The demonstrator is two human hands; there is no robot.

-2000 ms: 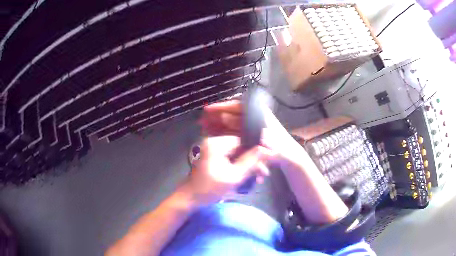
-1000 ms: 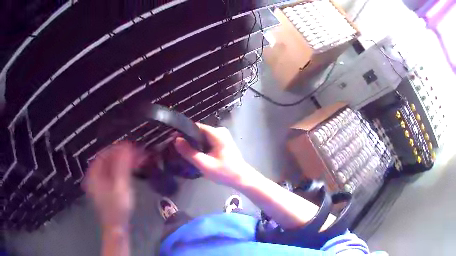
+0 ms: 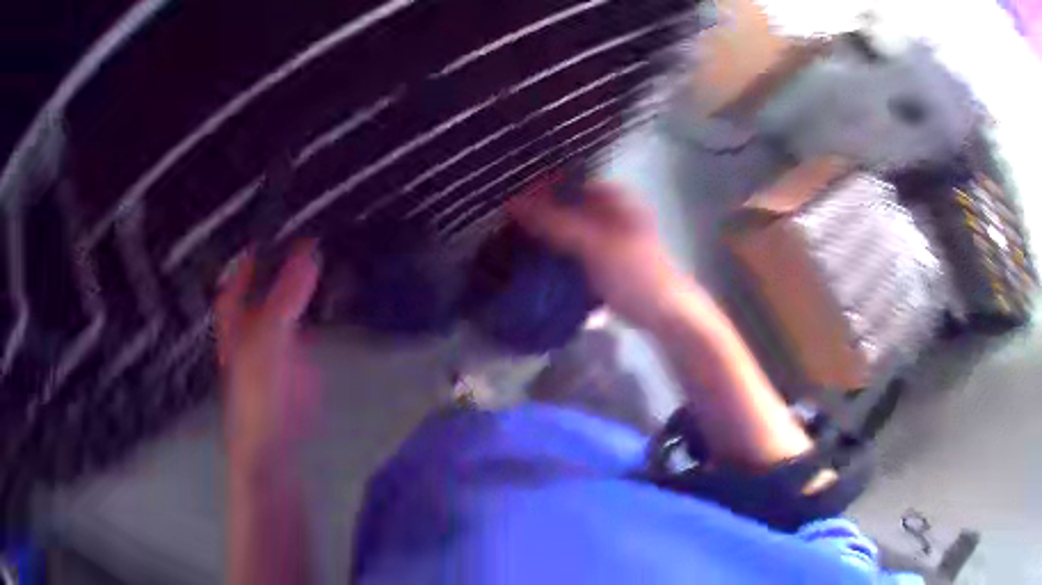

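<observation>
The view is badly blurred. My right hand [image 3: 600,229] is at centre right before the rack, fingers curled at the upper edge of dark headphones [image 3: 531,299]; a rounded dark cup shape shows below it. A second dark shape lies further left, its outline unclear. My left hand [image 3: 269,303] is raised at the left against the rack shelves, thumb and fingers apart around something dark; whether it grips it cannot be told. More black headphones [image 3: 783,486] hang around my right forearm.
The dark rack [image 3: 343,137] with pale shelf edges fills the upper left. At the right are an open carton [image 3: 800,303] of whitish pieces, another carton [image 3: 743,57], a pale cabinet [image 3: 903,109] and a dark panel with yellow knobs [image 3: 994,246]. Grey floor [image 3: 377,400] shows below.
My right hand and the headphones have moved right and up. My left hand is higher, with thumb and fingers apart. The camera view has shifted, and the cartons appear further right.
</observation>
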